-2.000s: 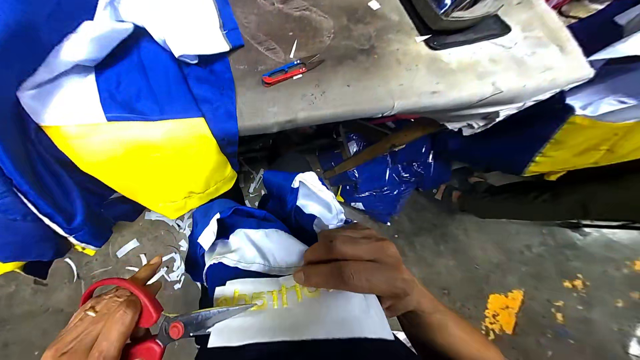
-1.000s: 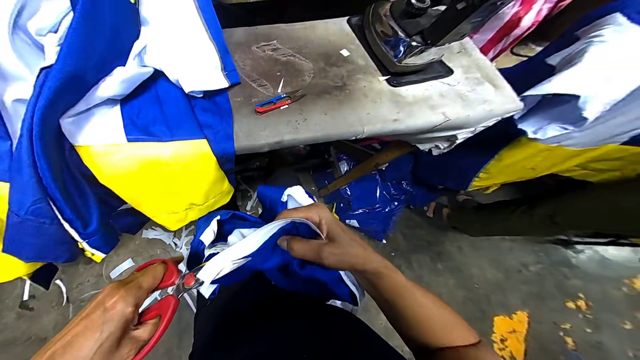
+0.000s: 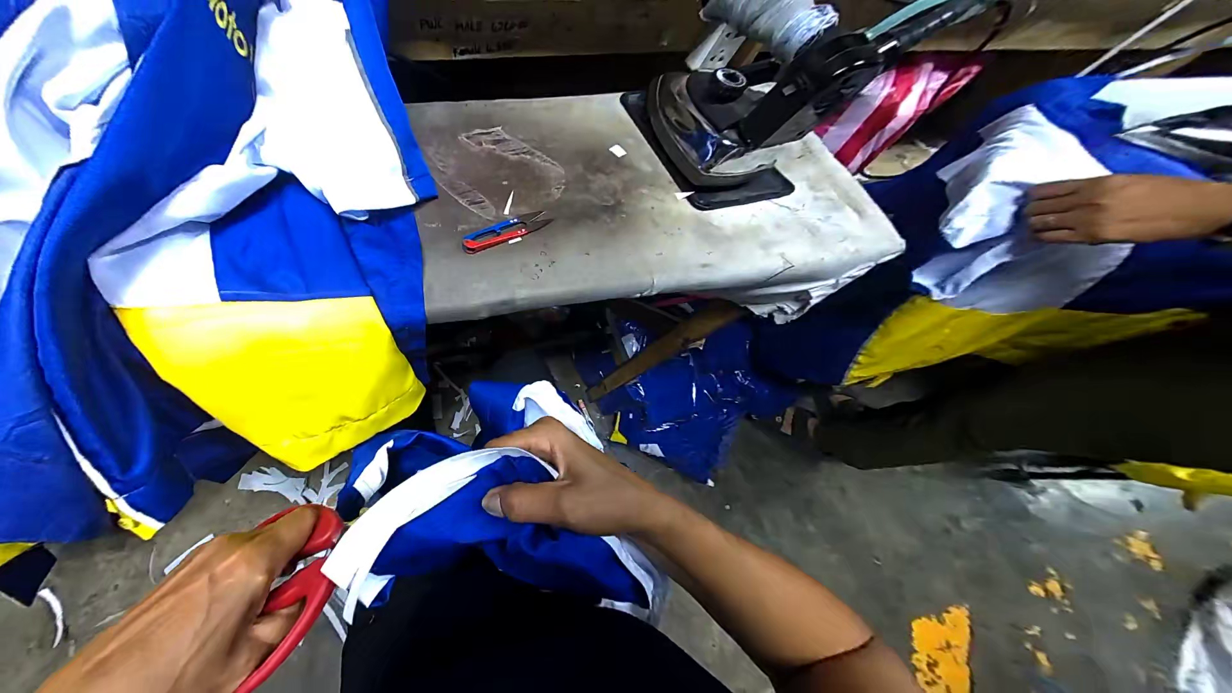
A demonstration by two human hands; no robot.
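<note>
My left hand (image 3: 212, 587) grips the red handles of a pair of scissors (image 3: 306, 585) at the lower left. The scissors' blades are hidden behind the white edge of a blue and white fabric piece (image 3: 433, 510). My right hand (image 3: 568, 486) pinches the upper part of that piece between thumb and fingers, over my lap. White backing (image 3: 395, 515) curves along the fabric's edge from the scissors to the right hand. Thread snips (image 3: 505, 232) with blue and red handles lie on the padded ironing table, out of reach of both hands.
An iron (image 3: 698, 135) stands on a dark rest on the ironing table (image 3: 577, 260). Blue, white and yellow garments (image 3: 279, 375) hang at left. Another person's hand (image 3: 1107, 209) rests on similar fabric at right. Scraps (image 3: 289, 484) and plastic-wrapped blue bundles (image 3: 683, 404) lie below.
Two seconds ago the fabric lay flat with yellow lettering on its white backing visible; now it is lifted and folded over. Another person's hand has come into view at right. The view has shifted.
</note>
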